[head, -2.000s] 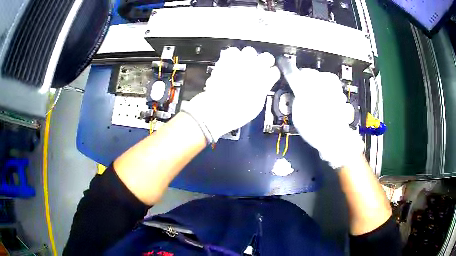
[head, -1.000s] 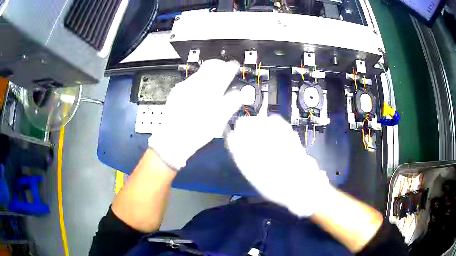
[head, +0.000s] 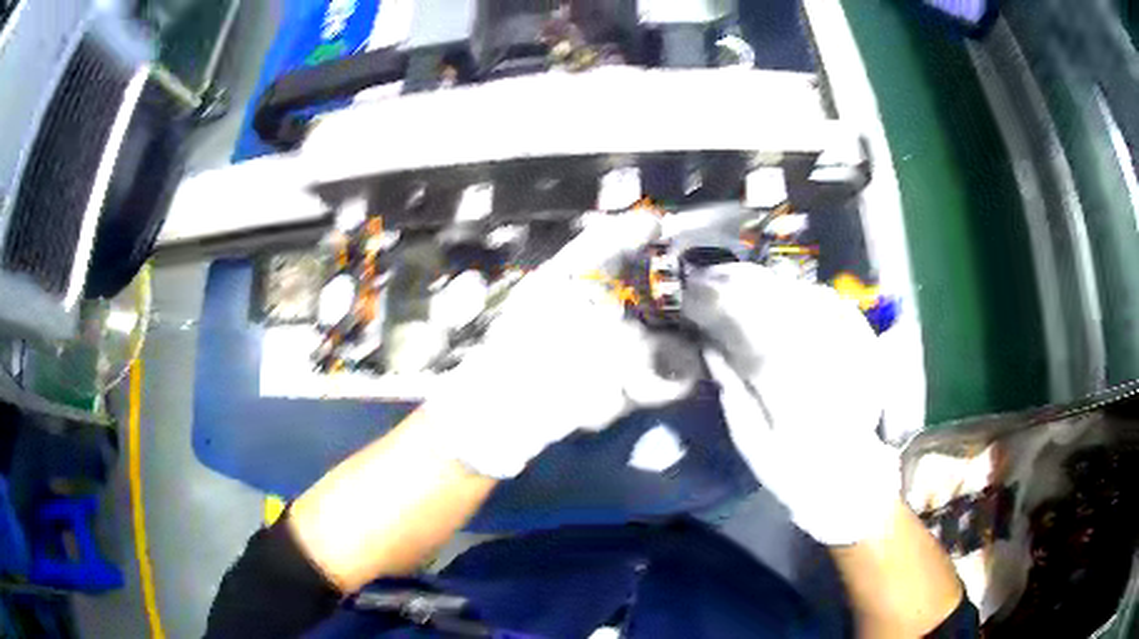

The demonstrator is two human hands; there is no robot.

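The frame is blurred. My left hand (head: 550, 356), in a white glove, reaches over the middle of the fixture row. My right hand (head: 806, 387), also gloved, is close beside it on the right. A dark stator part with orange wires (head: 660, 277) shows between the fingertips, at the third fixture. A dark round edge (head: 713, 256) shows at the right fingertips. The fingers and blur hide whether either hand grips anything. At the left, a stator with orange wires and a pale centre (head: 337, 300) sits in its fixture. Another pale centre (head: 460, 300) shows beside my left hand.
A long silver rail (head: 562, 119) with small clamps runs behind the fixtures. A blue and yellow nozzle (head: 868, 300) is at the right. A tray of stators (head: 962, 474) stands at the lower right. A grey machine housing (head: 75, 162) is at the upper left.
Both hands have moved from the second fixture to around the third, my right hand further right. The whole view has shifted, so the fixture row now appears further left and lower.
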